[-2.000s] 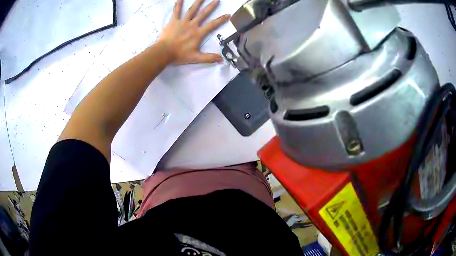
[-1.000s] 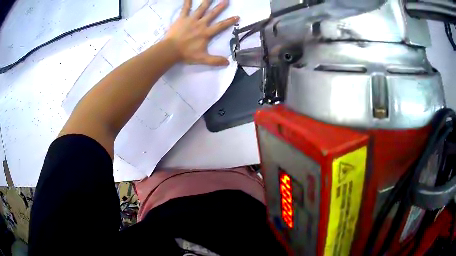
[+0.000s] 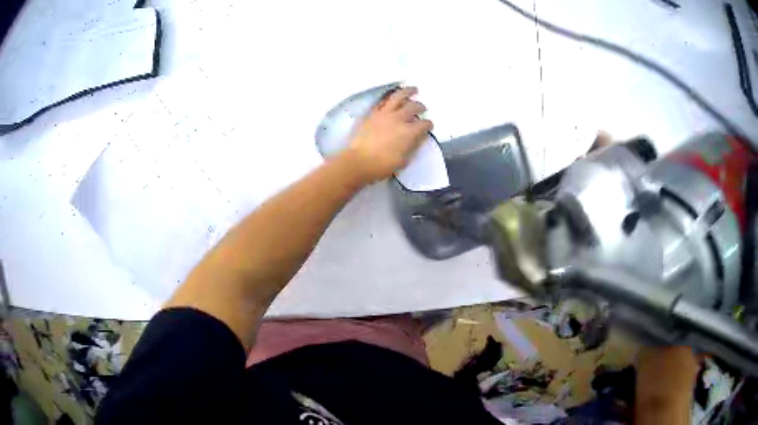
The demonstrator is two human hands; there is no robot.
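Observation:
My left hand [image 3: 389, 137] has its fingers curled over a small rounded cut bundle [image 3: 428, 166], white on top with a dark edge, which shows on both sides of the hand. Its right end overlaps the grey base plate [image 3: 490, 158] of the cutting machine [image 3: 611, 195]. The machine is blurred and turned, its silver motor to the right. My right hand [image 3: 602, 142] is mostly hidden behind the machine; only a bit of finger shows above it, with the forearm below. The blade cannot be made out.
A larger white-topped piece with a dark edge [image 3: 83, 58] lies at upper left. Thin marker paper [image 3: 158, 199] lies left of my forearm. A power cord [image 3: 632, 56] crosses the upper right. Dark strips [image 3: 738, 54] lie far right. Scraps litter the floor [image 3: 465, 332] beyond the table's near edge.
The machine has swung round and its red box has moved to the far right. My left hand has left the marker paper and taken hold of the small bundle. Part of my right hand now shows.

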